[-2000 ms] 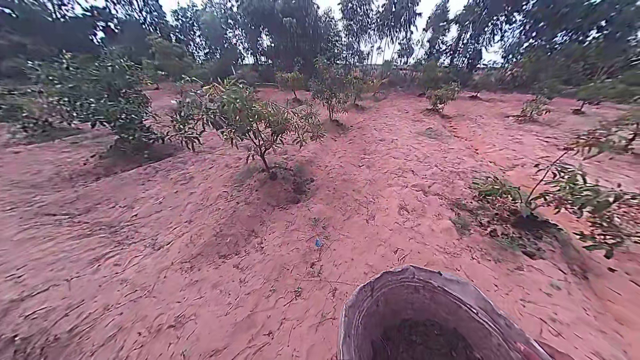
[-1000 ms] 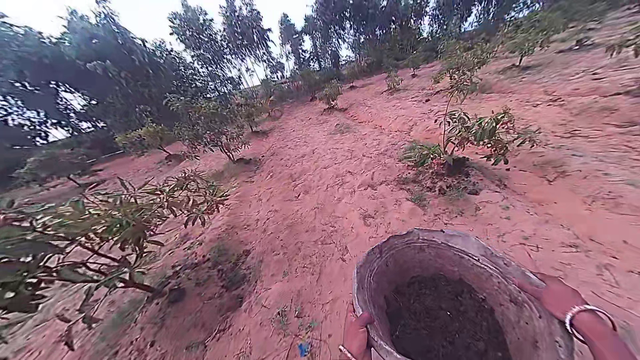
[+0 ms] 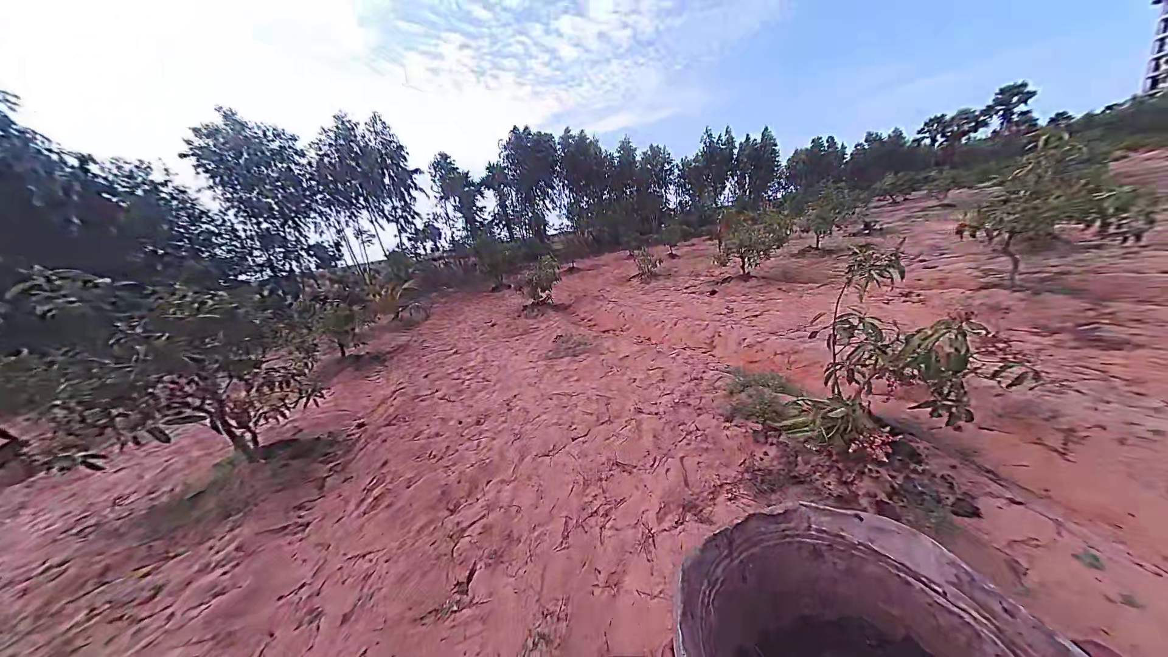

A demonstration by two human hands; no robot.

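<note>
The worn bucket [image 3: 912,547] juts into the lower right of the head view, its round rim uppermost and its lower part cut off by the frame edge. Dark material [image 3: 830,637] shows low inside it. Neither my left hand nor my right hand can be seen, so their hold on the bucket is hidden. Just beyond the rim, a leafy sapling [image 3: 858,365] grows from the reddish soil, with grass and dark clumps around its base.
A bushy small tree [image 3: 228,392] stands at the left. Reddish, uneven ground [image 3: 511,456] with scattered twigs runs between the plants. Farther off are several more saplings, one at the upper right [image 3: 1013,219], and a row of tall trees [image 3: 584,182] behind.
Both hands, seen at the bucket's sides one second ago, are now out of view. The view has tilted up, showing more sky and less of the bucket.
</note>
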